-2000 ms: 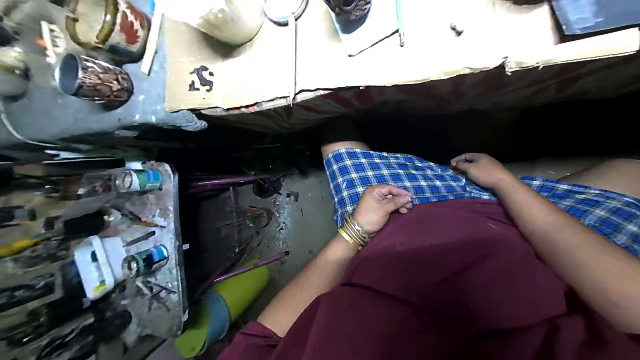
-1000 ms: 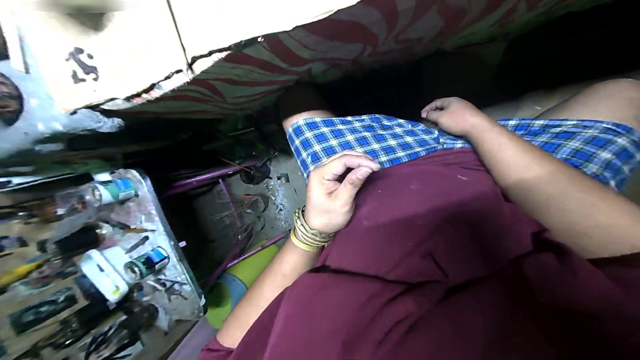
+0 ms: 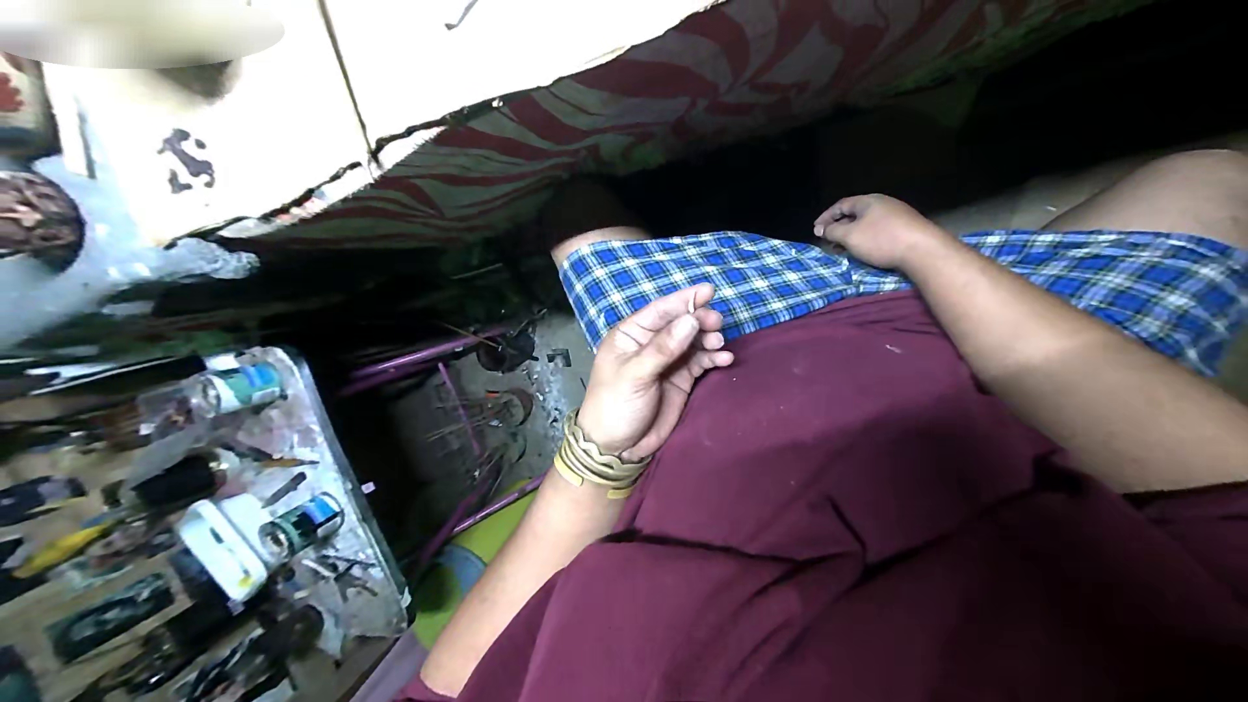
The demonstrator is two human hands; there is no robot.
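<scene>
My left hand [image 3: 648,375], with gold-coloured bangles [image 3: 597,460] on its wrist, is above my lap by the hem of the maroon shirt [image 3: 790,439]. Its palm is partly turned up, its fingers are curled, and the thumb lies close to the index finger. A small pale spot shows between them; whether it is a held thing or a fingernail I cannot tell. My right hand [image 3: 873,231] rests on the blue plaid shorts [image 3: 721,273] with its fingers loosely curled. No object shows in it, but its palm is hidden.
A cardboard-covered table [image 3: 283,117] with a red-patterned cloth side [image 3: 585,117] stands ahead. On the left, a low tray [image 3: 385,585] holds jars [image 3: 244,387], a white container [image 3: 224,548] and many tools. Purple metal bars [image 3: 419,366] and a green object [image 3: 487,546] are beside it.
My left hand has turned so that more of its palm and curled fingers show. My right hand stays on the shorts. The view has shifted, with less of the tabletop in sight.
</scene>
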